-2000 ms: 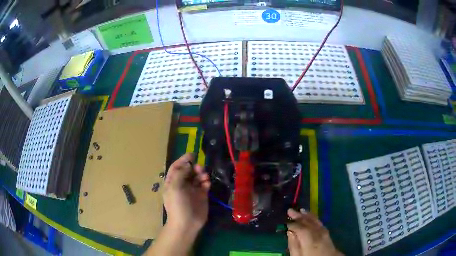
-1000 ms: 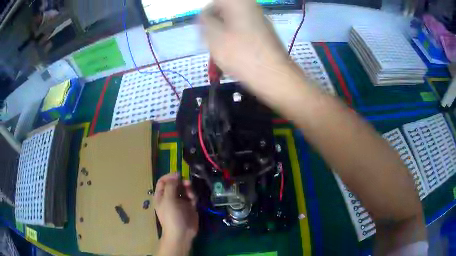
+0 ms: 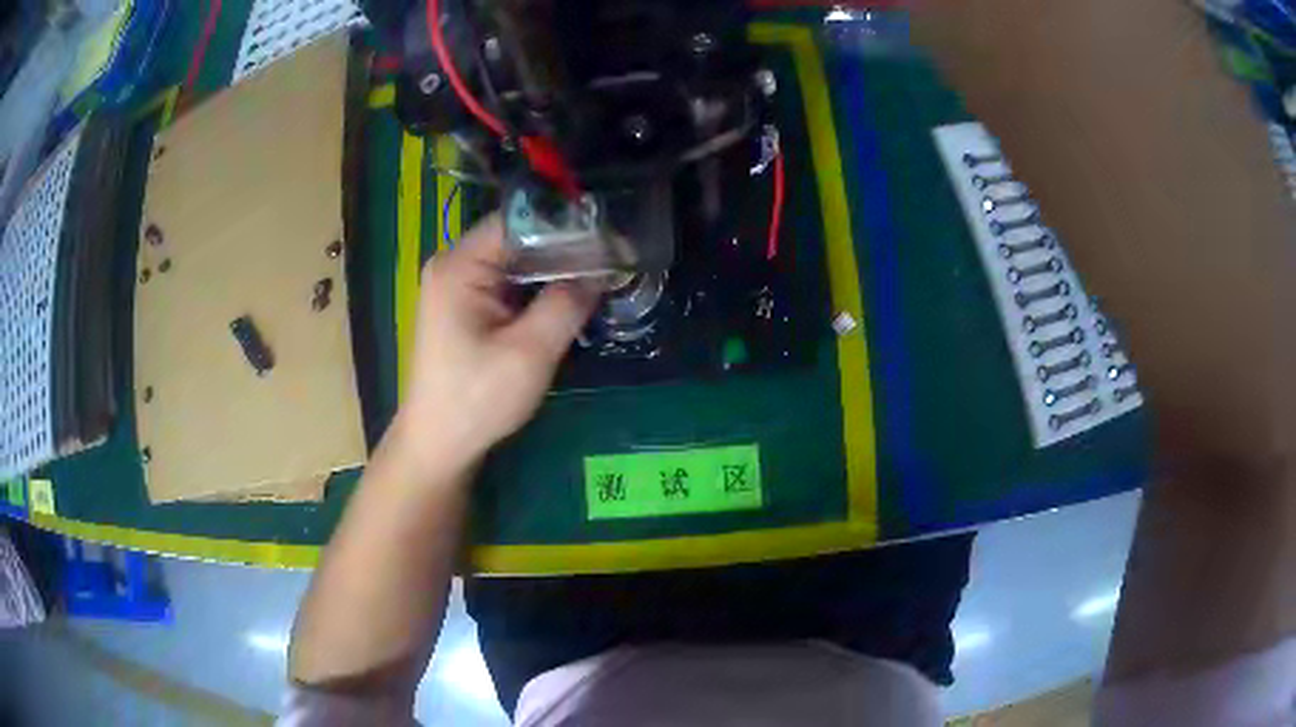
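Observation:
The black test fixture stands at the top centre. Its clear pressing block is raised above the round silvery nest. My left hand is at the fixture's front left, its fingers under and beside the clear block, close to the nest. The fingertips are partly hidden, and I cannot tell if they hold a part. My right forearm crosses the right side, blurred, and the hand itself is cut off by the top edge. The lever handle is out of the picture.
A cardboard sheet with scattered dark bits lies left of the fixture. Stacked trays stand at the far left. A white tray with dumbbell parts lies at right, partly behind my forearm. A green label is near the bench's front edge.
The view has tilted down. My left hand has moved from beside the fixture to its nest. My right arm first swung up to the red lever handle, and its hand has now left the picture.

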